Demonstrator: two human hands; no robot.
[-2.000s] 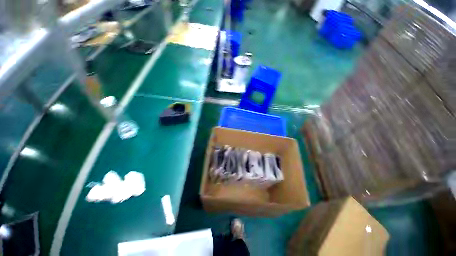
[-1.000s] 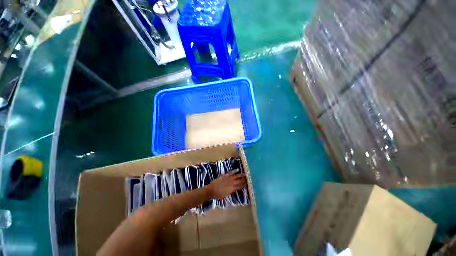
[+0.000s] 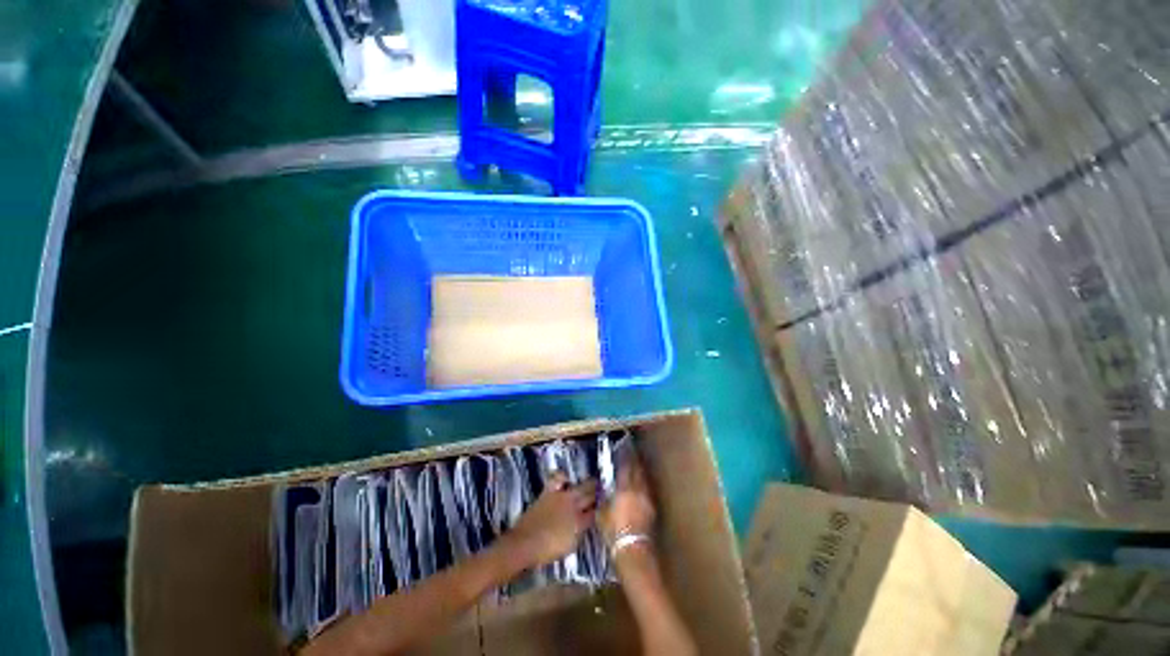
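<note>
An open shipping carton (image 3: 193, 564) stands at the bottom of the view. Bagged panels (image 3: 398, 532) stand on edge inside it in a row against the far wall, with dark panels showing at white sleeve openings. My left hand (image 3: 561, 519) reaches over the row and touches packets near its right end; its grip is blurred. My right hand (image 3: 629, 506), with a white band at the wrist, is at the right end of the row, closed around the end bagged panel. A gap lies between it and the carton's right wall.
A blue plastic basket (image 3: 366, 301) with a cardboard piece inside stands behind the carton. A blue stool (image 3: 529, 103) is beyond it. Stretch-wrapped cartons (image 3: 949, 282) rise on the right. A closed carton (image 3: 847, 564) stands at lower right. The bench edge curves along the left.
The view has moved from the bench to over the carton. One hand was on the row's right end a second ago; now both my hands are there, close together.
</note>
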